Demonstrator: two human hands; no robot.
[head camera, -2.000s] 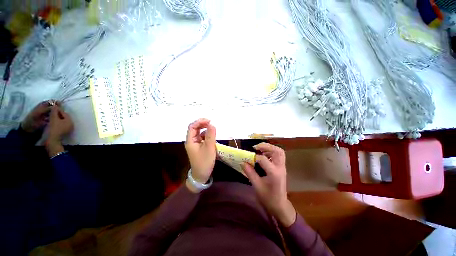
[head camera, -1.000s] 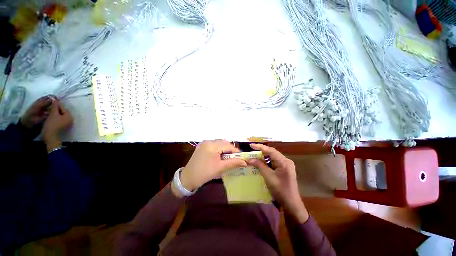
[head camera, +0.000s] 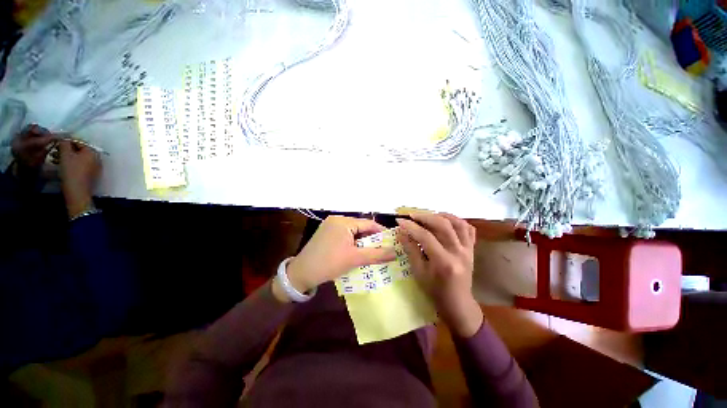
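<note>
A yellow label sheet (head camera: 391, 313) with rows of small white printed labels hangs below my fingers over the lap; its lower part is bare yellow. My left hand (head camera: 333, 253) grips its upper left part between thumb and fingers. My right hand (head camera: 443, 256) lies over the sheet's upper right edge, fingers bent; whether it grips the sheet or a label is hard to tell. A thin white cable (head camera: 309, 213) shows at the table edge behind my left hand; its end is hidden.
A curved cable bundle (head camera: 255, 100) lies ahead, a thick white-ended hank (head camera: 550, 135) to its right, another hank (head camera: 638, 159) far right. Spare label sheets (head camera: 162, 139) lie left. Another person's hands (head camera: 68, 163) work far left. A red stool (head camera: 650, 287) stands right.
The sheet has gone from folded between both hands to hanging flatter, with more label rows showing. My right hand has moved up over its edge. The view has shifted slightly.
</note>
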